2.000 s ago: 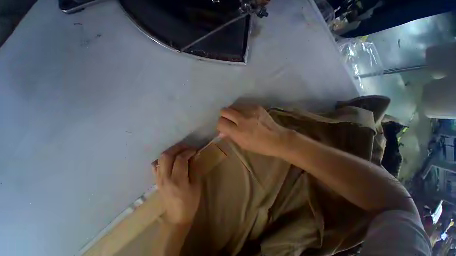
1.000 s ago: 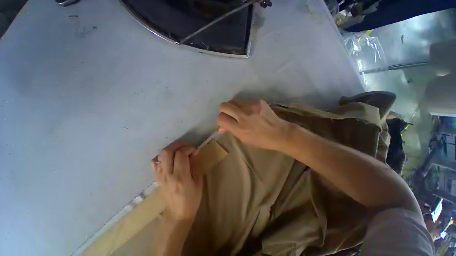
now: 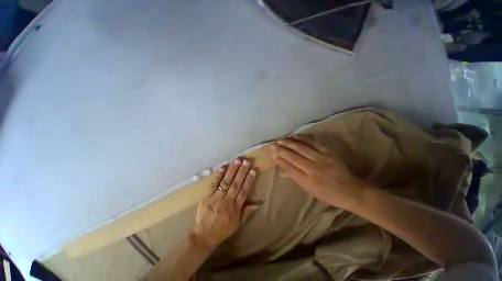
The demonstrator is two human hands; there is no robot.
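The tan garment panel lies bunched across the lower right. The pale yellow-tan card strip lies along its upper edge, slanting up to the right. A thin white edging runs beside the strip. My left hand, with a ring, lies flat, fingers apart, on the strip and cloth. My right hand lies with fingers together at the strip's right end, fingertips on the cloth near the edge. Paired dark stripes cross the cloth at lower left.
The pale blue-white table cover spreads beyond the garment. A dark, pointed, flat object with a pale rim sits at the top. A black band shows at the garment's left end. Clear plastic is at the right.
The view has shifted, showing more of the strip's left end. My hands have changed from pinching the edge to lying flatter on the strip and cloth. The right part of the edge is spread out.
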